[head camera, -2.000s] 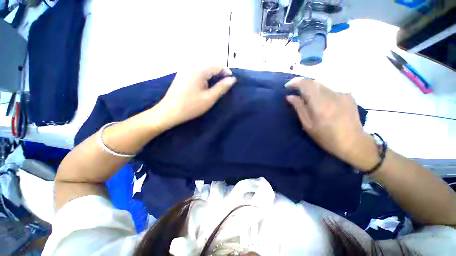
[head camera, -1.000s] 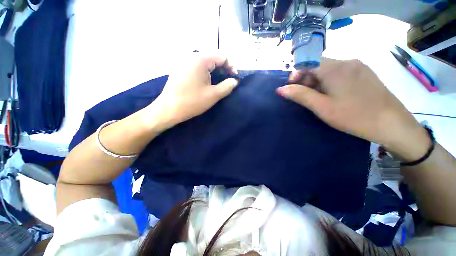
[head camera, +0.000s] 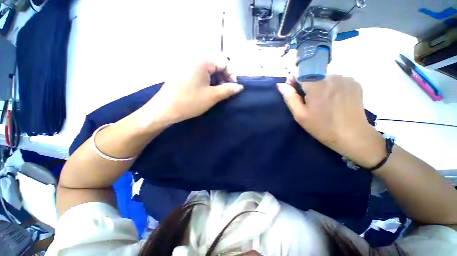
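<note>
A large dark navy fabric panel (head camera: 240, 145) lies over the table's front edge and hangs towards my lap. My left hand (head camera: 195, 92) pinches its top edge left of centre, thumb on top and fingers curled at the edge. My right hand (head camera: 333, 107) pinches the same edge further right, just below the grey cylinder attachment (head camera: 313, 57); some of its fingertips are hidden. The edge between my hands looks straight and lies in front of the presser foot area (head camera: 265, 35) of the sewing machine. I cannot tell whether the cloth is under the foot.
A stack of navy cut panels (head camera: 44, 70) lies at the left. Red-handled scissors (head camera: 9, 127) are at the far left edge. Slim pink and blue-black tools (head camera: 421, 80) lie at the right. A blue plastic bin (head camera: 129, 202) shows below the table.
Compared with one second ago, my right hand has drawn down and left from beside the cylinder and its wrist has come inward. The cloth edge between my hands looks straighter. My left hand keeps its pinch.
</note>
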